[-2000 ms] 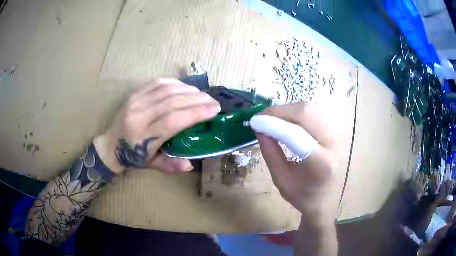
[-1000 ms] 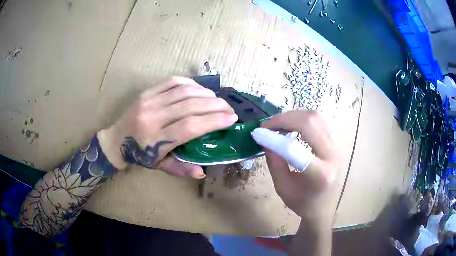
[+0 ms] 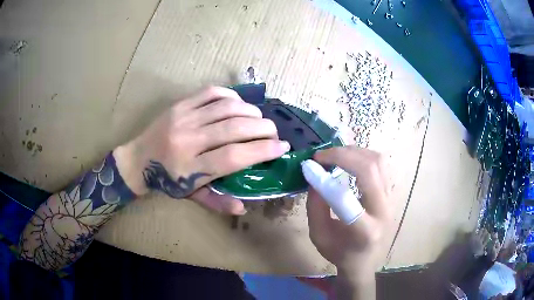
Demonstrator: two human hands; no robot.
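A glossy green housing (image 3: 257, 180) with a silver rim lies tilted between my hands at the middle of the bench. A black insert (image 3: 287, 124) with slots and a projecting tab shows at its far side. My left hand (image 3: 216, 137) is shut on the housing, fingers over the top and thumb under the rim. My right hand (image 3: 345, 199), with a white finger wrap (image 3: 335, 194), touches the housing's right end with its fingertips. Whether it pinches a small fastener there is hidden. A brown stain (image 3: 281, 206) shows partly below the housing.
Small silver fasteners (image 3: 366, 94) lie loose on the corrugated cardboard (image 3: 281, 47) behind my right hand. More green housings (image 3: 495, 135) are massed at the right, near a blue bin (image 3: 490, 47). Parts of another person show at the lower right edge.
The housing and both hands have shifted a little right and nearer in the picture. My right wrapped finger has tilted more steeply downward. My left hand keeps its hold.
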